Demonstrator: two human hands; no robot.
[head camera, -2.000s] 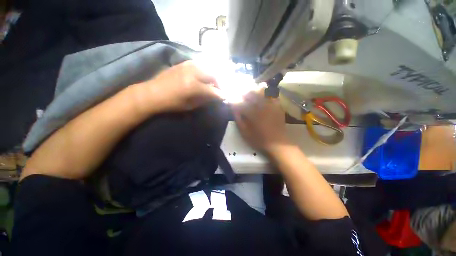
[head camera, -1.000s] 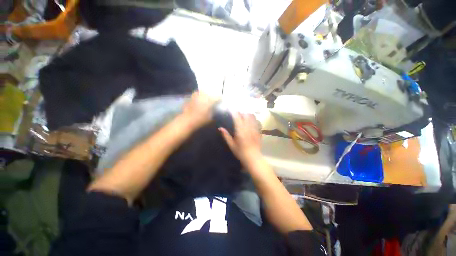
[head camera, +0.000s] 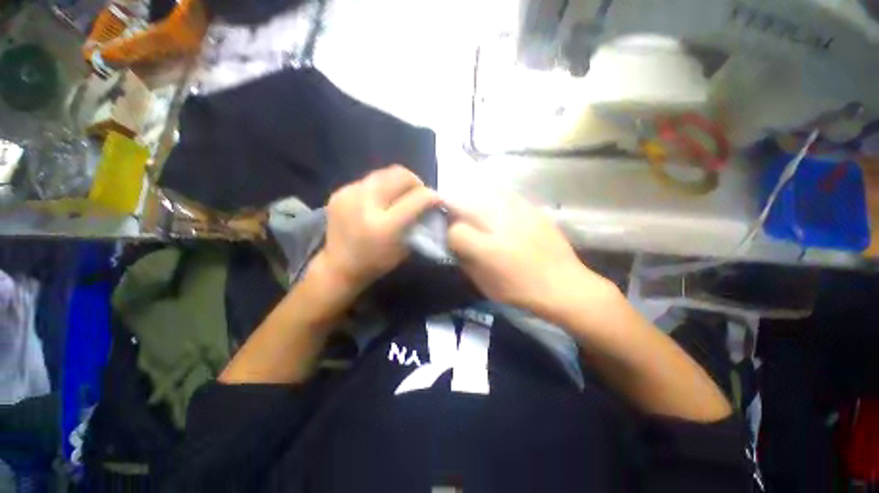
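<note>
My left hand and my right hand are close together in front of my chest, at the table's front edge. Both grip a grey panel, bunched between them. Part of the grey cloth also shows left of my left hand. A black fabric panel lies on the table behind and to the left of my hands. Dark cloth hangs below the hands and is hard to tell from my black shirt. The sewing machine is at the upper right, cut off by the frame edge.
Blurred scissors with red and orange-yellow handles lie on the table at right. A blue tray with a whitish strip is at far right. An orange basket and a yellow bin are upper left. Olive green fabric hangs below the table at left.
My hands have come away from the needle area towards my chest, with the grey cloth now bunched between them. The view has shifted, so the machine sits nearer the upper right edge.
</note>
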